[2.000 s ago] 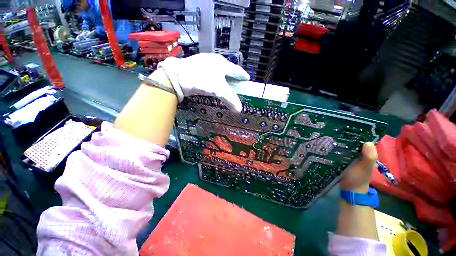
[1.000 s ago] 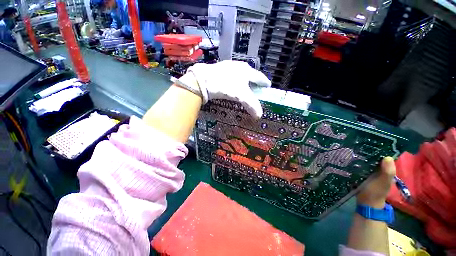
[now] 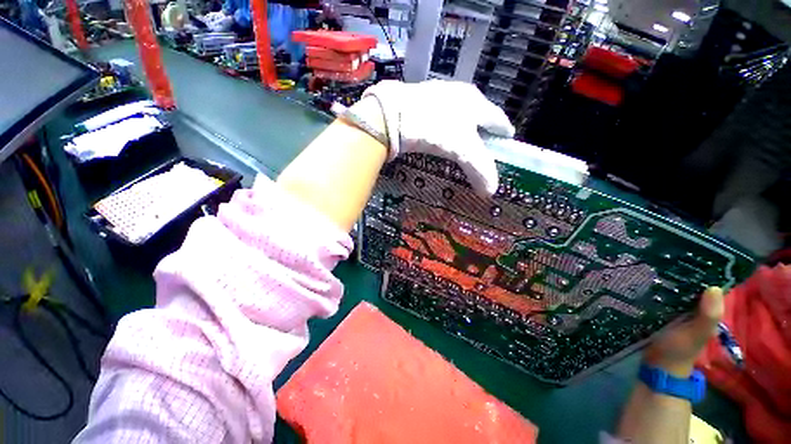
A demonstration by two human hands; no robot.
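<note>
A large green power board point(image 3: 538, 269) is held up and tilted, its solder side with silvery tracks and pads facing me. My left hand point(image 3: 442, 126), in a white glove, grips its upper left edge, with the fingers partly over the face. My right hand point(image 3: 685, 334), bare with a blue wrist strap, grips its lower right edge, thumb on the edge. A pen point(image 3: 729, 343) shows beside my right hand. The board's far side is hidden. A red-orange foam pad point(image 3: 403, 381) lies flat below the board.
Black bins point(image 3: 165, 208) with white items stand at left, beside a monitor point(image 3: 39, 82). Red-orange foam pads point(image 3: 768, 334) are piled at right; more are stacked at the back point(image 3: 336, 54). A person in blue is partly visible behind. Something yellow point(image 3: 704, 431) shows at lower right.
The view has swung left, so the scene sits further right. Both hands keep their grip on the board, which stays tilted with the solder side facing me.
</note>
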